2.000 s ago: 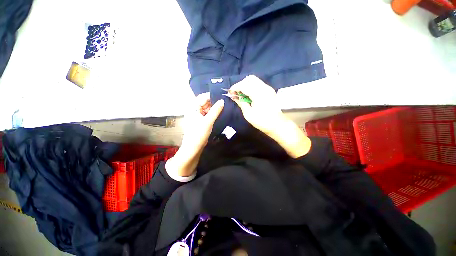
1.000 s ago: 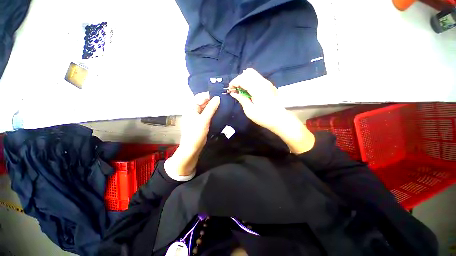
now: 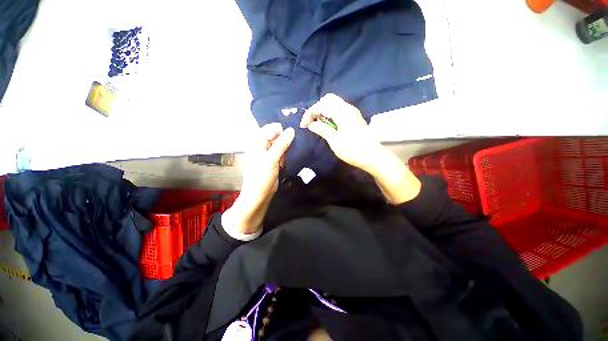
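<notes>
Navy trousers [image 3: 360,56] lie over the near edge of the white table, and their waistband hangs towards my lap. My left hand [image 3: 263,160] pinches the waistband cloth from the left. My right hand [image 3: 347,136] is at the waistband just to the right, with the green-handled thread snips [image 3: 327,122] in its palm and its fingertips closed together. A needle or thread is too small to tell. A white label [image 3: 307,175] shows on the cloth below the hands. Small pale metal glints [image 3: 289,111] show above them.
A pile of dark buttons [image 3: 125,51] and a yellow-brown block [image 3: 102,98] lie on the white table [image 3: 180,86] at left. Navy garments [image 3: 73,233] hang by a red crate [image 3: 163,243] at lower left. Another red crate [image 3: 510,180] stands at right. A dark bottle [image 3: 593,28] is upper right.
The blades of the snips, visible earlier at my right fingertips, no longer show. My right fingertips have closed together. My left hand has shifted only slightly at the waistband.
</notes>
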